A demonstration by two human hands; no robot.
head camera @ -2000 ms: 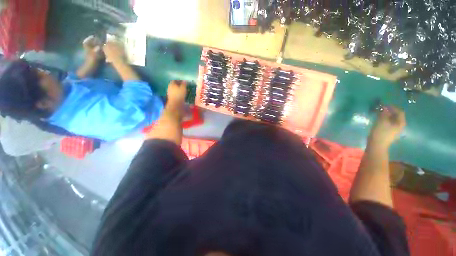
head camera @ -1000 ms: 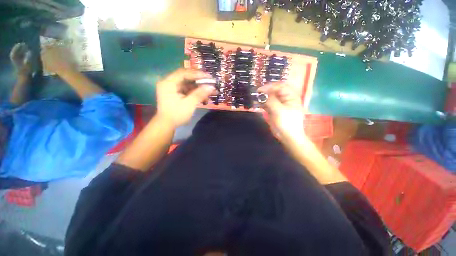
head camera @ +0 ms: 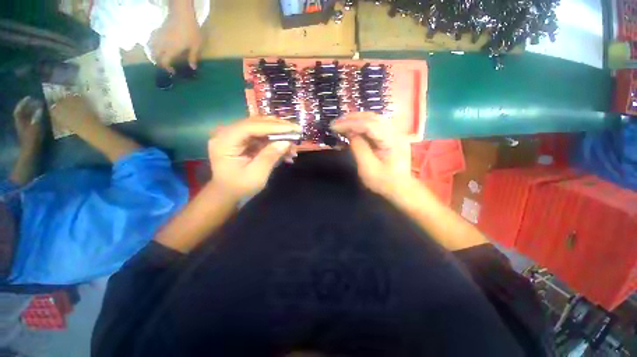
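A shallow red-orange parts tray [head camera: 407, 97] lies in front of me at the bench edge. It holds three columns of placed black-and-chrome pieces [head camera: 325, 87]; its right part shows bare. My left hand [head camera: 244, 155] is over the tray's lower left edge, thumb and fingers pinched on a black-and-chrome assembly [head camera: 283, 137] with a shiny silver part. My right hand [head camera: 377, 150] is at the tray's lower edge, fingers bent near the middle column. Its fingertips blur into the dark pieces, so I cannot tell whether it holds one.
A heap of loose pieces [head camera: 482, 21] lies on a cardboard sheet [head camera: 398, 42] beyond the tray. A blue-and-dark box [head camera: 306, 12] is left of it. A blue-clad coworker [head camera: 91, 216] works at left. Another hand [head camera: 176, 42] reaches in over dark pieces. Red crates [head camera: 573, 230] stand at right.
My hands have come in from both sides to the tray and drawn closer together. The view has shifted. Another person's hand has appeared at the upper left.
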